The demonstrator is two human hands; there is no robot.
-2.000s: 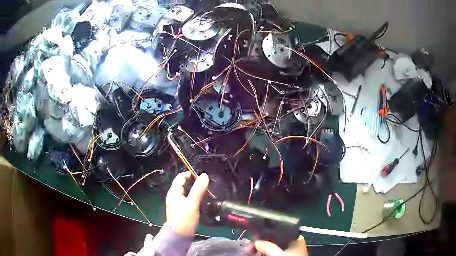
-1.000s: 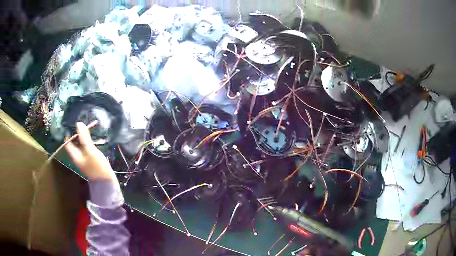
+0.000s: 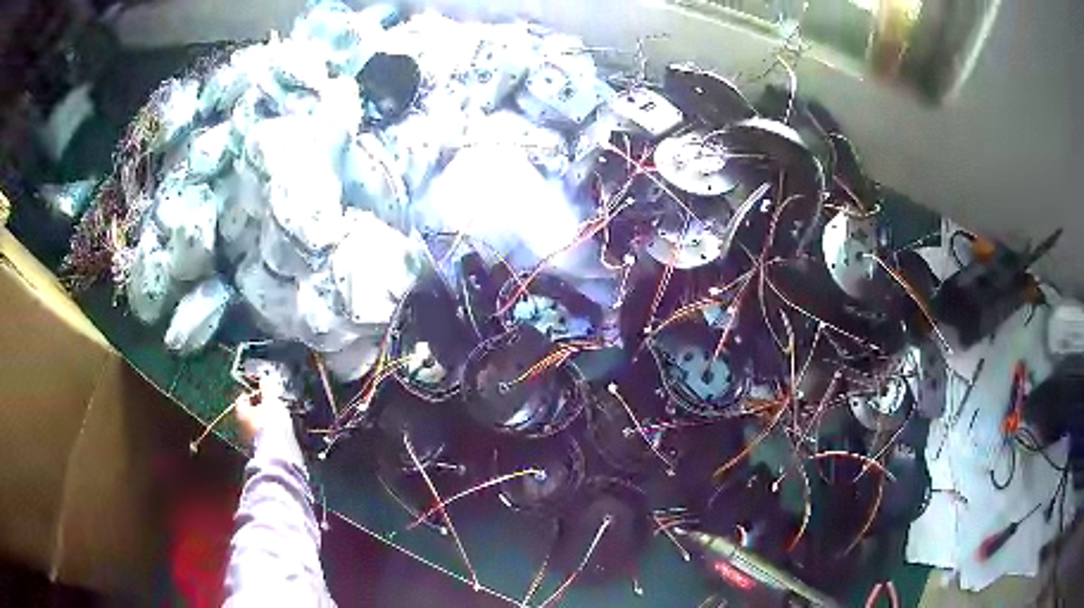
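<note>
My left hand (image 3: 264,410) is at the left front edge of the mat, its fingers closed on the rim of a round housing (image 3: 276,362). The housing is small and partly hidden by the hand; a wire with a pale tip sticks out to the left over the edge. My right hand is not in view. The glue gun (image 3: 751,568) shows at the bottom, right of centre, with its red label; its lower part is cut off by the edge. Black round housings (image 3: 523,380) with red, yellow and white wires lie crowded across the middle.
A big heap of whitish bagged parts (image 3: 285,190) is just behind my left hand. A cardboard box (image 3: 60,416) stands at the left. White paper (image 3: 963,511), a screwdriver (image 3: 999,540) and a black box (image 3: 987,291) are at the right. Pink-red pliers (image 3: 882,596) show at the bottom.
My left hand left the gun's nozzle, carried a black housing left to the bagged heap, then came down to the mat's front edge. My right hand went out of view. The camera view swung left.
</note>
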